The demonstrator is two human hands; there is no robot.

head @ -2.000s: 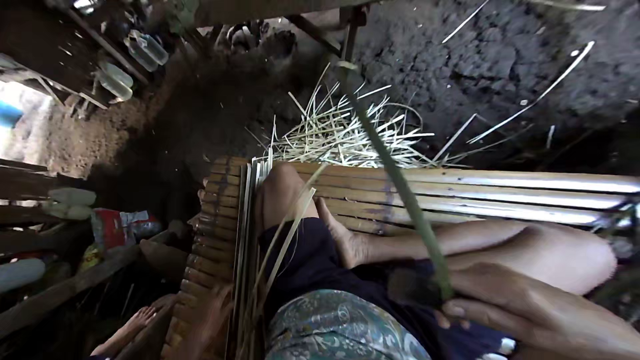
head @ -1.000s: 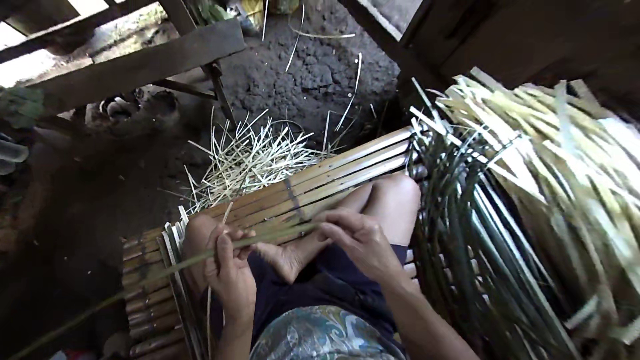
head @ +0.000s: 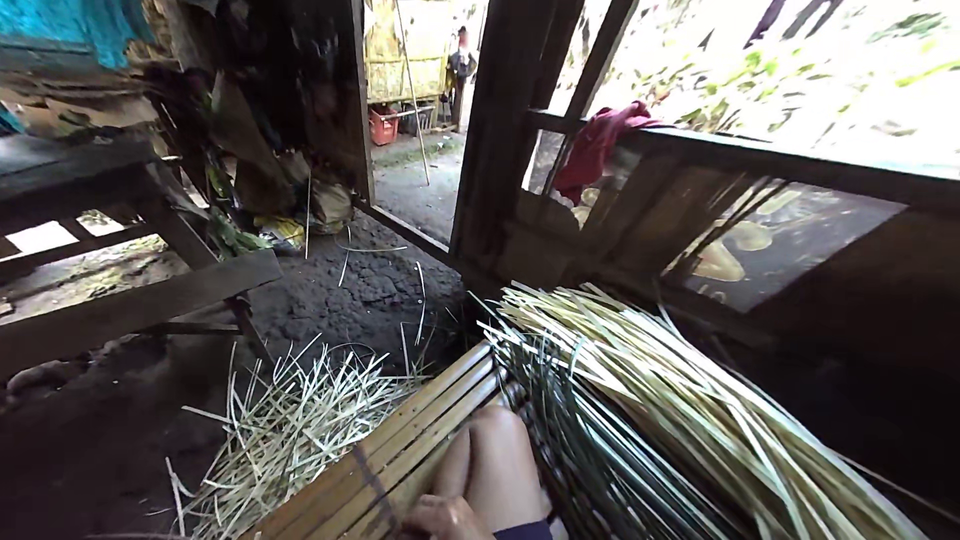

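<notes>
At the bottom edge, partly cut off, a hand (head: 442, 517) rests low beside my bent knee (head: 499, 435), over the bamboo slat bench (head: 390, 457); it appears to be my right hand, and what its fingers hold cannot be made out. My left hand is out of view. To the right of the knee lies a bundle of dark green leaf strips (head: 600, 435). Against it, farther right, is a large bundle of pale dry strips (head: 690, 397). Thin pale scraps (head: 300, 435) form a loose pile on the ground past the bench's left edge.
A wooden bench (head: 135, 307) stands at the left. Behind the pale bundle runs a low wooden wall with a red cloth (head: 600, 150) over its rail. Through the doorway a person (head: 461, 64) stands outside near a red crate (head: 382, 126). Bare dark soil (head: 345, 292) lies between.
The view has swung up and to the right. One second ago both my hands held a long green strip over my lap; now only one hand shows, at the bottom edge.
</notes>
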